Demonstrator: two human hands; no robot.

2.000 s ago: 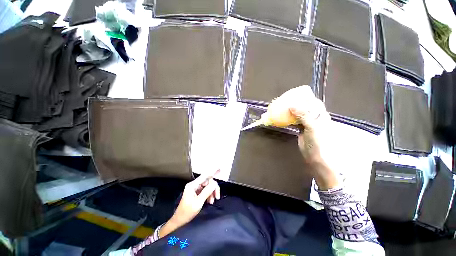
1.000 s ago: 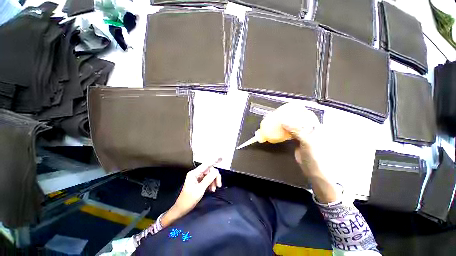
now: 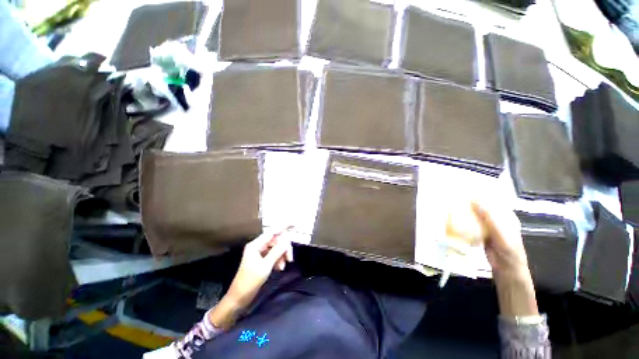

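Observation:
A dark brown zippered panel [image 3: 368, 217] lies in front of me on the white-covered table, its pale zip line near the top edge. My right hand [image 3: 494, 231] is closed around the glue bottle [image 3: 464, 226] to the right of this panel. The bottle is blurred, and its pale nozzle points down near the table's front edge. My left hand [image 3: 265, 254] is at the table's front edge, left of the zippered panel, with thumb and fingertips close together; I cannot tell if they hold anything. A larger brown piece [image 3: 203, 200] lies to the left.
Rows of plain brown panel stacks [image 3: 364, 109] lie beyond the work. More zippered panels [image 3: 546, 249] are at right, with a dark pile [image 3: 606, 126] behind them. A heap of loose brown parts [image 3: 70, 112] and a crumpled plastic bag [image 3: 165, 73] are at left.
My right hand has moved right with the bottle, off the zippered panel, and the nozzle has turned downward. The panel now shows uncovered. The view has shifted to show more of the table's far side.

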